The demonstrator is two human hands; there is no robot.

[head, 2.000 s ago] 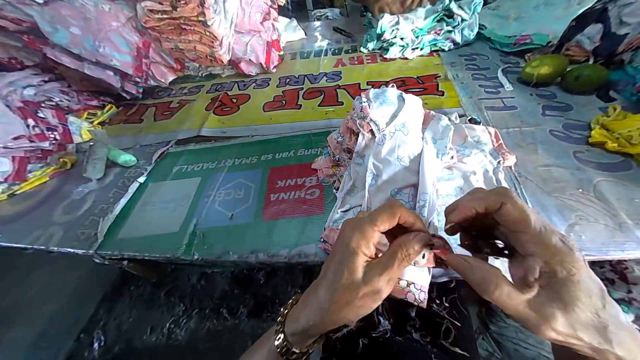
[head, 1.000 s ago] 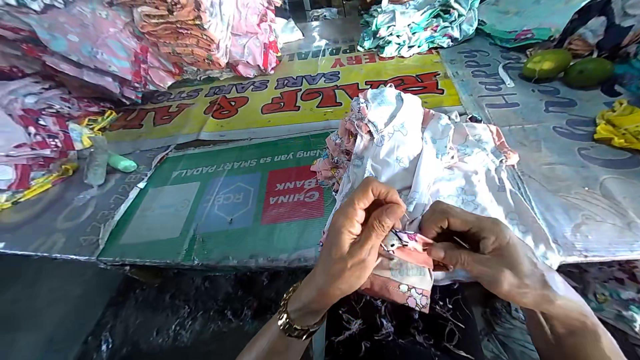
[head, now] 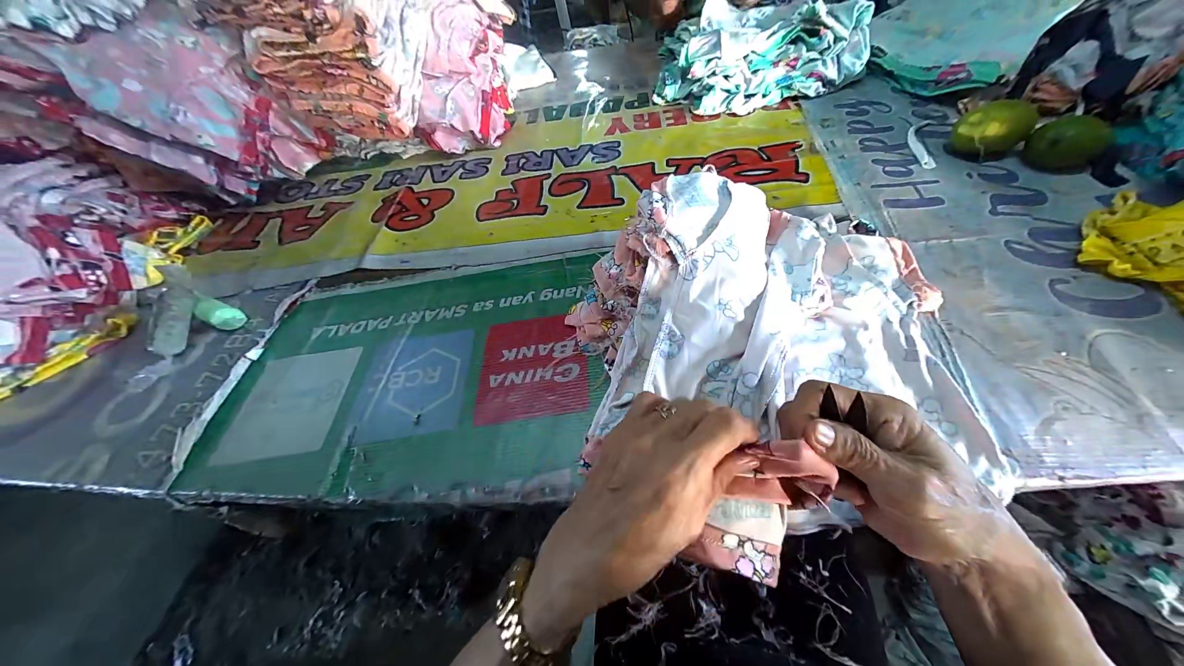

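Note:
A white garment (head: 731, 305) with a pale blue print and pink trim lies in a pile near the table's front edge, inside out as far as I can tell. My left hand (head: 657, 481), with a gold bracelet at the wrist, pinches the folded pink fabric edge (head: 782, 462) from the left. From the right, my right hand (head: 869, 462) grips the same edge between thumb and fingers. Two dark pointed tips, perhaps thread snips (head: 842, 407), stick up from within my right hand; the rest is hidden. A printed pink hem (head: 740, 555) hangs below my hands.
Folded pink and orange garments (head: 314, 74) are stacked at the back left. Green and white garments (head: 768, 55) lie at the back. Green fruits (head: 994, 128) and a yellow plastic bag (head: 1133, 240) are at the right. A small bottle (head: 171, 319) lies at the left. Thread scraps cling to dark fabric below.
My left hand has turned from fingertips up to back of hand up, over the pink edge. The printed hem, lower and wider in view a second ago, is now partly covered by my left hand.

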